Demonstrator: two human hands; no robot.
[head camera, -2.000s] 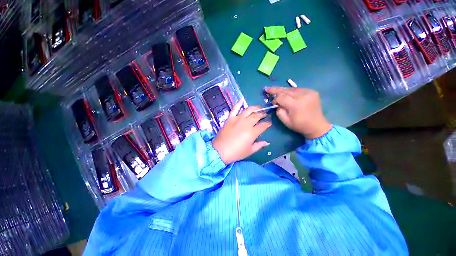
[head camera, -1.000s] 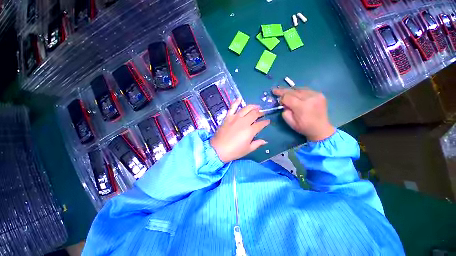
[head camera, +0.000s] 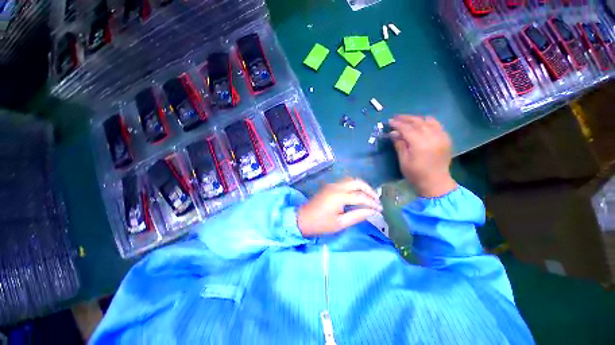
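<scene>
My left hand (head camera: 338, 207) is blurred at the bench's near edge, in front of my chest, fingers bent. A dark patch shows between its fingers; I cannot tell whether it is a held thing. My right hand (head camera: 426, 151) is over the bench to the right, fingertips together beside small silver components (head camera: 376, 133). Whether it pinches something is not clear. More small dark and silver bits (head camera: 348, 122) lie to their left. The clear blister tray (head camera: 222, 122) at left holds two rows of black, red-edged phones (head camera: 288, 135), backs up.
Several green batteries (head camera: 347, 80) lie beyond my hands, with white cylindrical parts (head camera: 376, 104) nearby. Stacked trays with front-up red phones (head camera: 512, 66) stand at right. Filled trays (head camera: 162, 40) are stacked behind the work tray. A purplish tray stack (head camera: 34, 222) is at far left. Cartons (head camera: 539, 222) are below right.
My left hand has drawn back from the tray's corner toward my body. My right hand has moved slightly right, away from it. The thin pale tool seen between them no longer shows.
</scene>
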